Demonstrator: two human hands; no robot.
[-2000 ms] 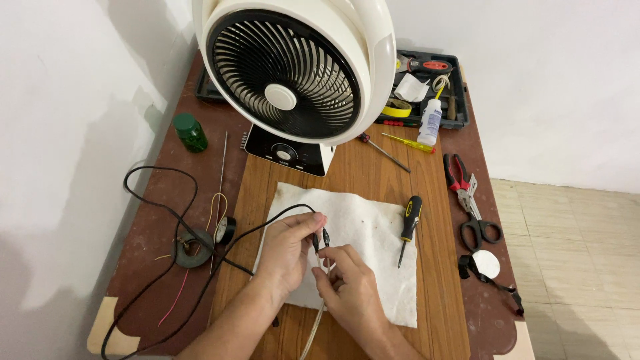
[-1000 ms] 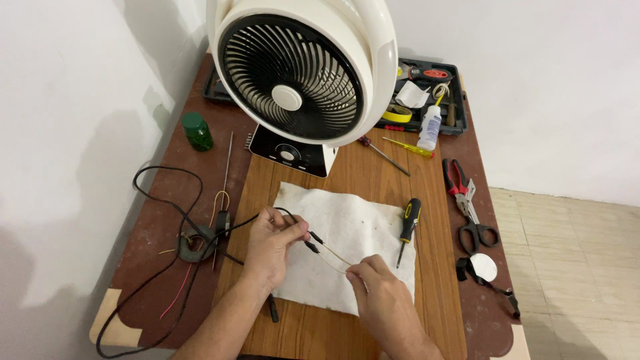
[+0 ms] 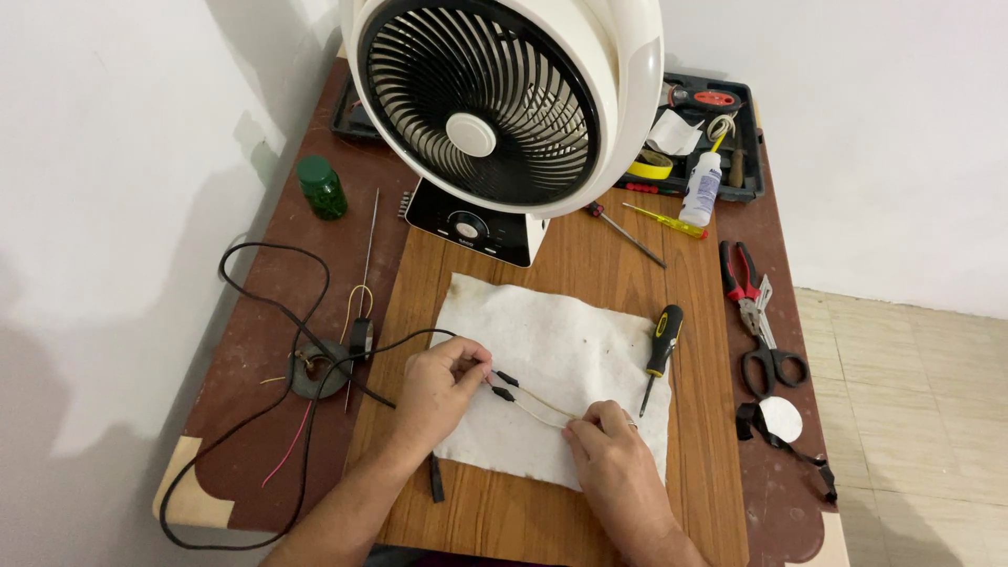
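Observation:
My left hand point(image 3: 441, 386) pinches the end of a black electrical cable point(image 3: 315, 315) over a white cloth point(image 3: 543, 315). Just right of its fingertips, two joints wrapped in black electrical tape point(image 3: 504, 392) lie side by side, linking thin wires from the black cable to two pale wires point(image 3: 543, 417). My right hand point(image 3: 618, 457), with a ring on one finger, pinches the pale wires and holds them stretched apart from the left hand. A black and yellow screwdriver point(image 3: 663, 342) rests on the cloth's right edge. Behind the cloth stands a white and black table fan point(image 3: 472, 135).
Combination pliers point(image 3: 740, 276), black-handled scissors point(image 3: 768, 366) and a tape strip point(image 3: 795, 453) lie right. A toolbox tray point(image 3: 752, 189), glue bottle point(image 3: 701, 189), yellow screwdriver point(image 3: 669, 220) and red-handled screwdriver point(image 3: 630, 236) are behind. Left are a green-lidded jar point(image 3: 321, 187) and a grey ring-shaped object point(image 3: 315, 378).
My right hand has moved right and down, away from my left hand. The pale wires, earlier hanging down between my hands, now stretch across the cloth, with both taped joints in view.

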